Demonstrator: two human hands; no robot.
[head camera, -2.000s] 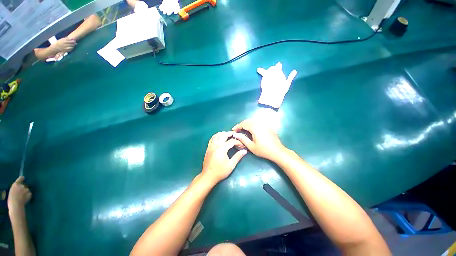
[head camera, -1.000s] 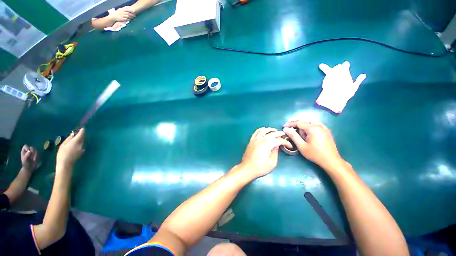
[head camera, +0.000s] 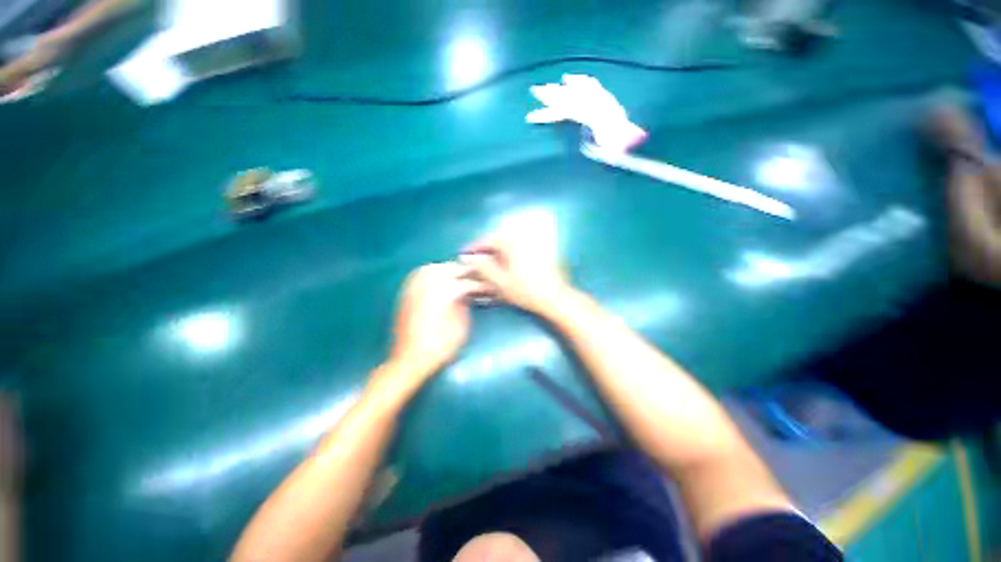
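Note:
The picture is blurred. My left hand and my right hand meet above the green bench, fingers closed together around a small dark tape roll. The fingers hide most of the roll. A white cotton glove lies beyond my hands, its cuff towards the right. A long pale strip runs from beside the cuff to the right.
Spare rolls stand at the left. A white box, papers and a black cable are at the back. A dark flat strip lies near the front edge. A person's arm is at the right.
The view has swung to the right. The glove lies turned, and the long pale strip now shows beside it. A person has come into view at the right. My hands stay together around the roll.

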